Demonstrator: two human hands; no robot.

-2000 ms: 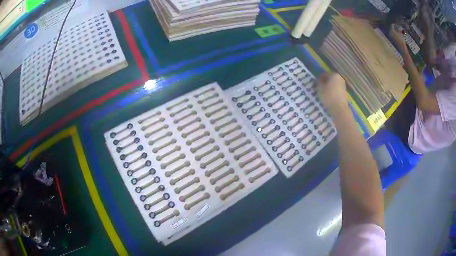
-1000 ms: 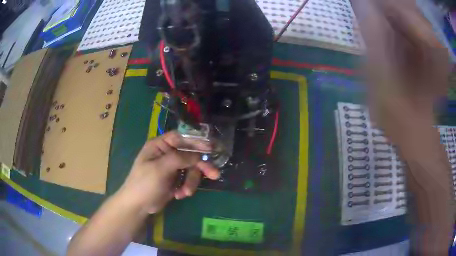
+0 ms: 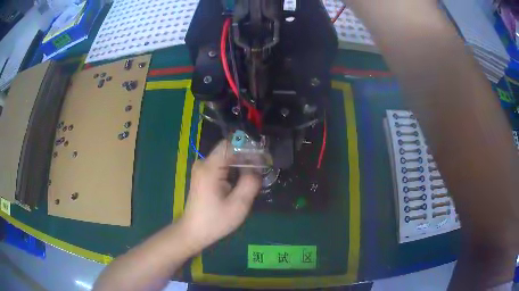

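Observation:
The black test fixture stands in front of me, with red wires, a blue wire and a red part above its front. My left hand is at the fixture's front, with thumb and fingers around the clear plastic block. The round silvery seat is just beside the thumb. No component shows; the fingers may hide one. My right forearm crosses the right side, blurred, and runs out at the top edge. My right hand is cut off by that edge.
A cardboard sheet with scattered dark parts and stacked cardboard lie left. A slotted parts tray lies right, partly behind my forearm. Dotted trays and a blue bin are at the rear. A green label lies before the fixture.
The view has swung from the right-hand trays to the fixture. My right arm has moved up and its hand has left the picture. My left hand has stayed at the clear block, its fingers shifted.

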